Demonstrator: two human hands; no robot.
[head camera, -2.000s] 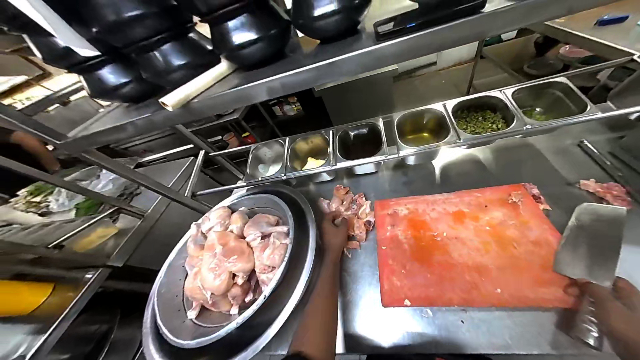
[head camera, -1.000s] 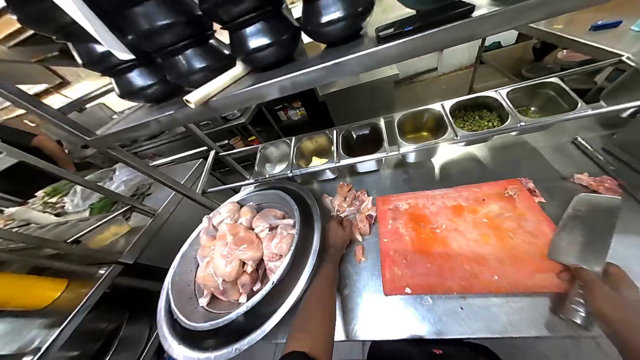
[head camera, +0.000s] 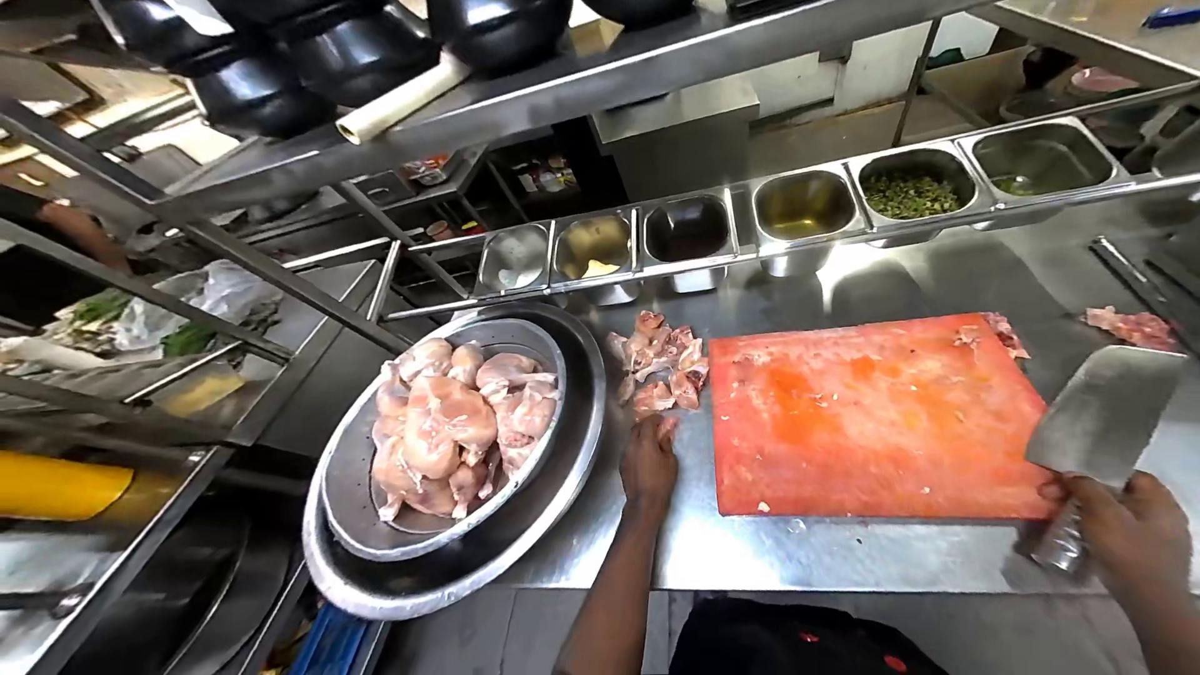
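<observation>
My left hand (head camera: 650, 469) rests just below a pile of cut raw chicken pieces (head camera: 659, 356) on the steel counter; a reddish bit shows at its fingertips, and I cannot tell whether it is gripped. My right hand (head camera: 1130, 534) holds a cleaver (head camera: 1106, 408) by its wrapped handle, the broad blade pointing up and away beside the right edge of the red cutting board (head camera: 872, 422). Small scraps and wet smears lie on the board. Left of my left hand, whole skinned chickens (head camera: 436, 431) fill a round metal bowl (head camera: 361, 539), which sits in a larger metal basin (head camera: 323, 572).
Steel inserts (head camera: 806, 206) with oil, chopped greens and other contents line the counter's back. A steel shelf (head camera: 581, 94) with black pots (head camera: 347, 56) crosses above. More meat (head camera: 1130, 328) and metal tongs (head camera: 1130, 267) lie at right. A person's arm (head camera: 80, 230) shows at far left.
My left hand has drawn back from the chicken pieces toward the counter's front edge. The cleaver stays in my right hand beside the board.
</observation>
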